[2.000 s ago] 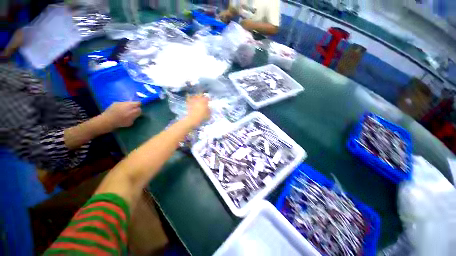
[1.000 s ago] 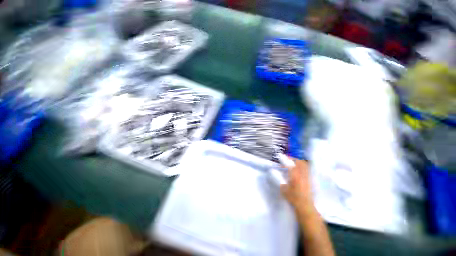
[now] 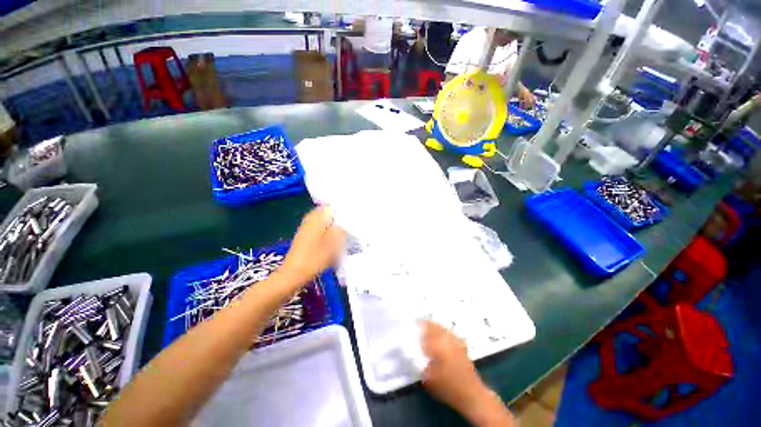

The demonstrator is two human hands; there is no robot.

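My left hand [image 3: 320,245] is closed at the left edge of the large white plastic bag [image 3: 380,171]. The bag lies over the back of the right-hand white tray [image 3: 524,327]. My right hand [image 3: 449,360] is over the front part of this tray; it is blurred, and its fingertips and anything in them cannot be made out. Small white parts lie in the tray. Below my left arm is a blue basket [image 3: 332,288] heaped with thin stems. The near white work tray [image 3: 288,379] shows no parts.
Silver tubes fill two white trays [image 3: 143,292] at the left. Another blue basket of stems [image 3: 224,197] stands behind. A yellow-and-blue fan [image 3: 470,113], a small clear container [image 3: 474,192], an empty blue tray [image 3: 584,229] and red stools [image 3: 667,359] are at the right.
The view has turned right. My left hand has come from the clear bag at the left to the white bag. My right hand has moved from beside the stem basket to over the right-hand tray.
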